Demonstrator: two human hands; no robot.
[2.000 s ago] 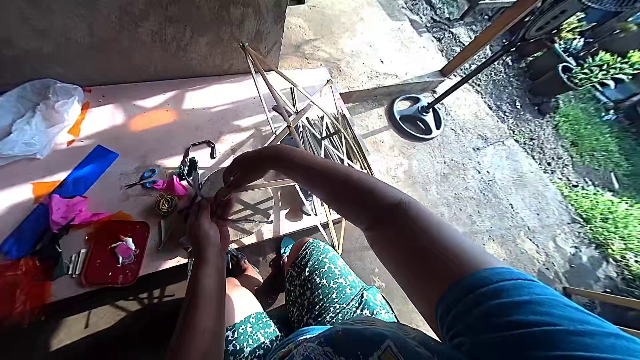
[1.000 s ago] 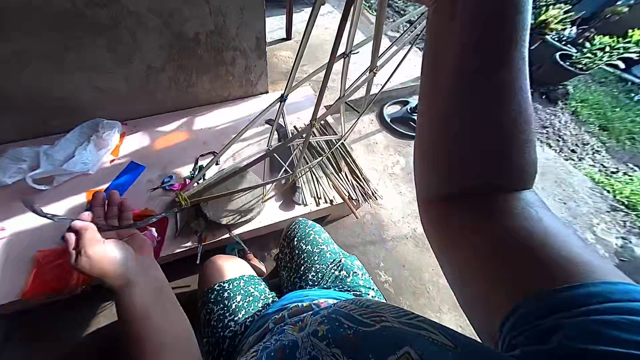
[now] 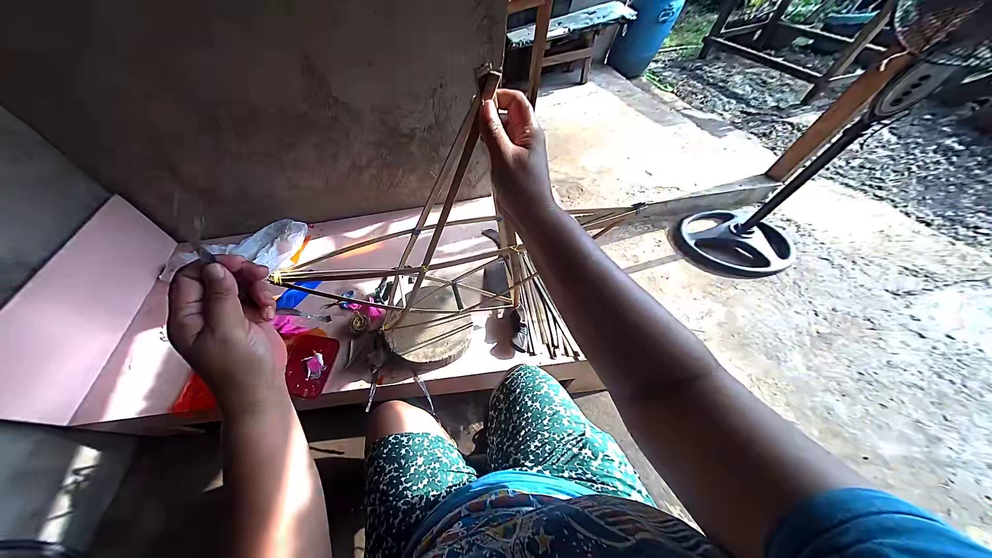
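Note:
A frame of thin bamboo strips (image 3: 446, 205), tied at its joints, stands over the bench in front of me. My right hand (image 3: 518, 147) pinches the frame near its top tip. At the frame's yellow-tied left end is my left hand (image 3: 229, 322), fingers curled around a thin strip whose tip shows above the thumb; that strip is blurred. Beneath the frame a round wooden block (image 3: 430, 337) rests on the bench, with a large blade (image 3: 494, 271) to its right. Bamboo sticks (image 3: 546, 318) lie in a bundle beside the blade.
The pink bench (image 3: 136, 341) holds a clear plastic bag (image 3: 271, 244), a red tray (image 3: 312, 364), a coil of yellow string (image 3: 358, 323) and blue sheet material (image 3: 297, 294). A wall (image 3: 256, 101) rises behind it. The round base of a stand fan (image 3: 735, 242) is on the concrete floor.
My left hand was open at the strip one second ago; its fingers are now curled. My right hand, out of view then, now shows at the frame's tip. The view has shifted.

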